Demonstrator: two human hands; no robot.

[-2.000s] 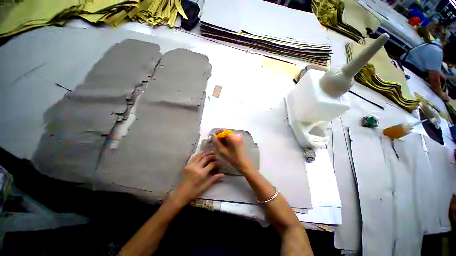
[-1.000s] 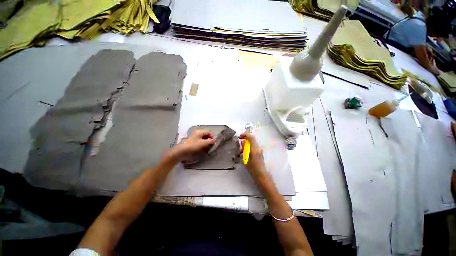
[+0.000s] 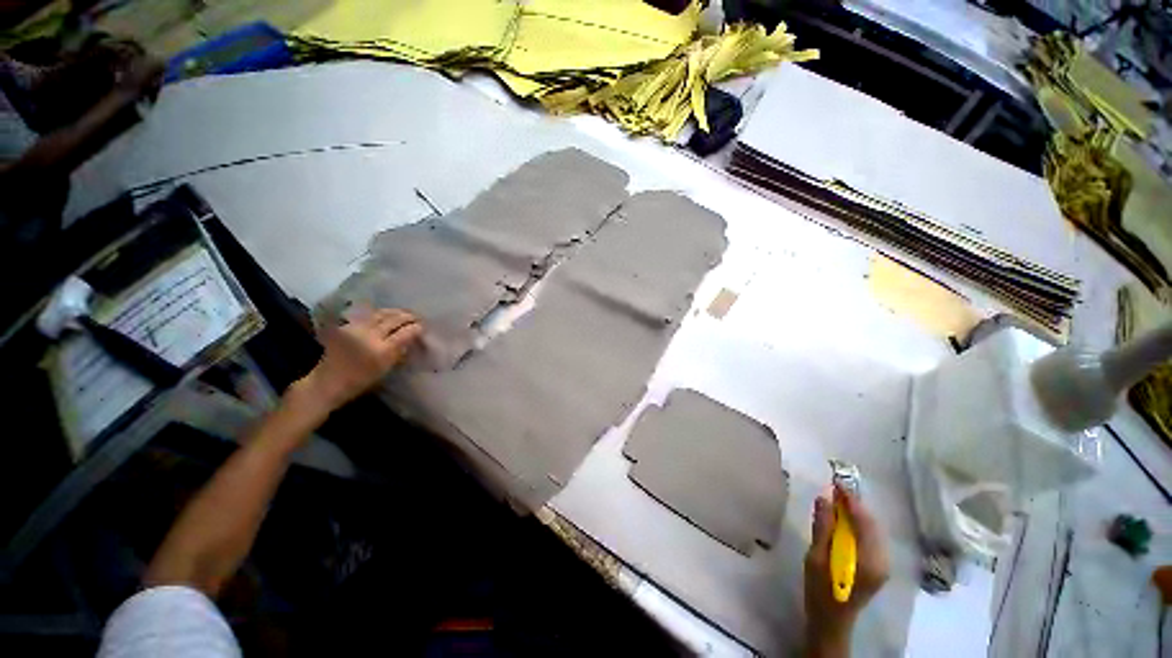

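Observation:
A grey-brown panel (image 3: 711, 471) with notched corners lies flat and alone on the pale sheet. My right hand (image 3: 842, 555) is to its right, shut on a yellow-handled glue brush (image 3: 842, 553) with its pale tip pointing away from me. My left hand (image 3: 369, 350) rests at the near end of the left column of laid-out panels (image 3: 566, 373); whether it holds a panel there cannot be told. The white glue pot (image 3: 983, 424) stands right of the brush, its cone cut off by the right edge.
A small tan scrap (image 3: 724, 303) lies between columns and panel. Stacked dark-edged panels (image 3: 900, 167) and yellow pieces (image 3: 578, 45) are at the far side. A tray with papers (image 3: 154, 321) is at left. Another person's arm shows at upper left. A small green object (image 3: 1131, 533) is at right.
The view has swung left. My left hand has moved from the work area to the left column. One flat panel lies before me, where both hands were handling a folded piece. The brush stays in my right hand.

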